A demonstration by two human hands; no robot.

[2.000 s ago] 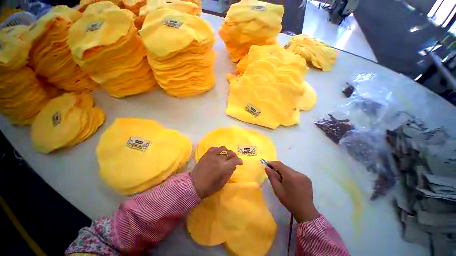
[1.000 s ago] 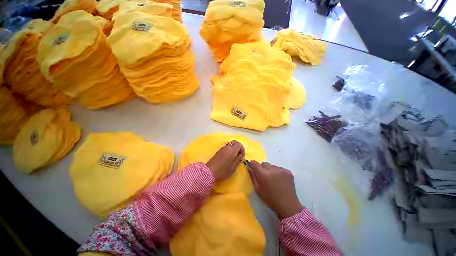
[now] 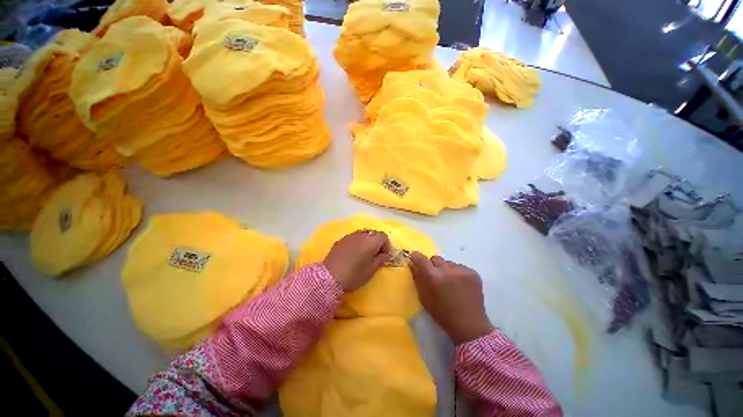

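Observation:
A yellow fabric panel (image 3: 371,301) lies in front of me, with a small printed label (image 3: 397,258) partly covered by my fingers. My left hand (image 3: 357,259) rests on the panel at the label's left side, fingertips pinched together; whether it grips a thread or cloth is too small to tell. My right hand (image 3: 450,295) is closed around the thread snips (image 3: 406,255), whose tip shows at the label's right side. Another yellow panel (image 3: 358,370) lies nearer to me. A low pile of trimmed panels (image 3: 200,285) with a label on top lies to the left.
Tall yellow stacks (image 3: 261,98) stand at the far left and back. An overlapping row of panels (image 3: 419,147) lies beyond my hands. Clear plastic bags with dark contents (image 3: 591,220) and grey fabric strips (image 3: 692,301) lie at the right on the white table (image 3: 521,326).
My hands have come together over the label, the snips' tip moving in beside it. Since one second ago they have shifted slightly and more of the label shows. The camera view has shifted.

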